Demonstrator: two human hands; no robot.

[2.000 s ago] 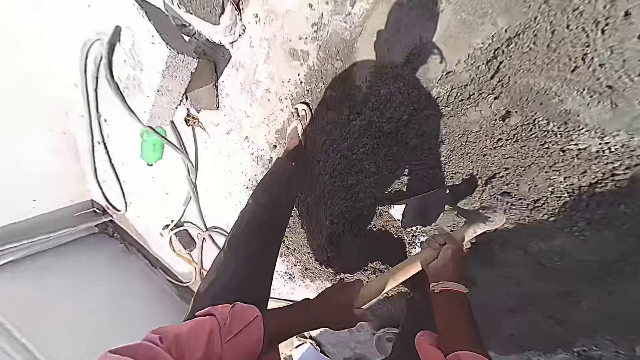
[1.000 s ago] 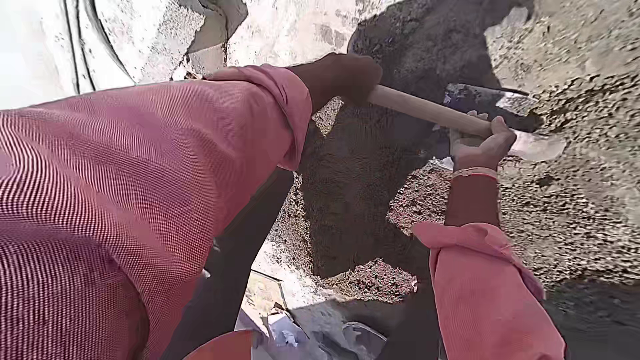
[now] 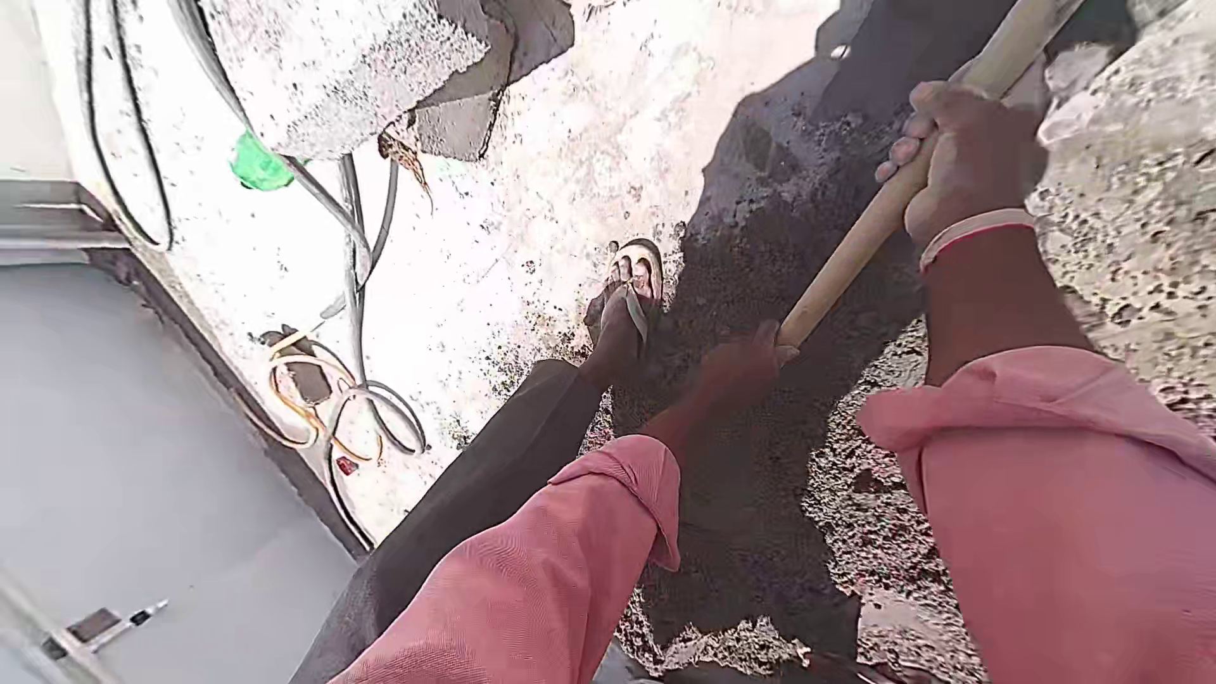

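Observation:
A long wooden handle (image 3: pixel 860 242) runs diagonally from the centre of the view to the top right. Its lower end is in my left hand (image 3: pixel 741 366), whose fingers are wrapped around it in the shade. Farther up the handle, my right hand (image 3: pixel 983 157) grips it, with a light band on the wrist. The tool's head is mostly out of view past the top right edge. Under and around the handle, dark gravelly mortar or wet aggregate (image 3: pixel 883 475) covers the ground, partly in my shadow.
My sandalled foot (image 3: pixel 638 271) stands by the edge of the mix. Hoses or cables (image 3: pixel 353 237) lie at the left, beside a green plastic object (image 3: pixel 258 163) and a rough concrete block (image 3: pixel 332 71). A grey door with a bolt (image 3: pixel 123 627) fills the lower left.
Both hands still hold the handle, which now slants more steeply up to the right. The view has shifted strongly, bringing the hoses, door and foot back in.

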